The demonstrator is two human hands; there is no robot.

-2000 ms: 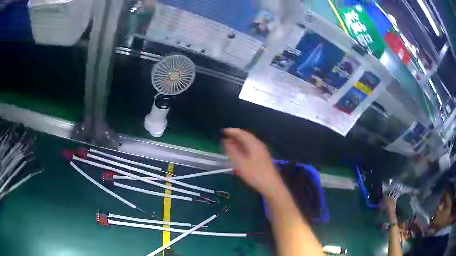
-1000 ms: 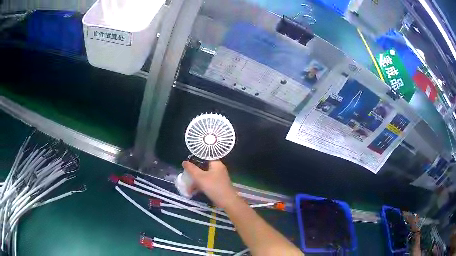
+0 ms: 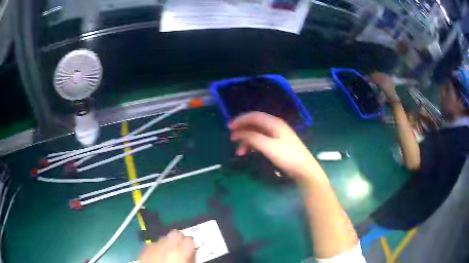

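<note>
My right hand [image 3: 275, 146] is in front of the blue parts tray [image 3: 301, 110], fingers bent and apart; I see nothing in it. My left hand [image 3: 172, 249] is at the bottom edge, partly cut off and blurred, over the left part of a pale reference card [image 3: 208, 240]; its fingertips are hidden. White cables [image 3: 118, 149] with red connectors [image 3: 75, 204] at their left ends lie on the green mat. One white cable [image 3: 133, 213] lies slantwise across the yellow line tape [image 3: 132, 177].
The handheld fan [image 3: 78, 77] stands upright at the back left by the metal rail. A second blue tray [image 3: 358, 95] is farther right, with another person's arm [image 3: 406, 131] beside it. A small white bottle or tube [image 3: 329, 155] and an orange piece [image 3: 195, 102] lie on the bench.
My right hand has let go of the fan and moved right, near the blue tray. The fan stands farther left in view. My left hand and the card have come into view as the camera turned.
</note>
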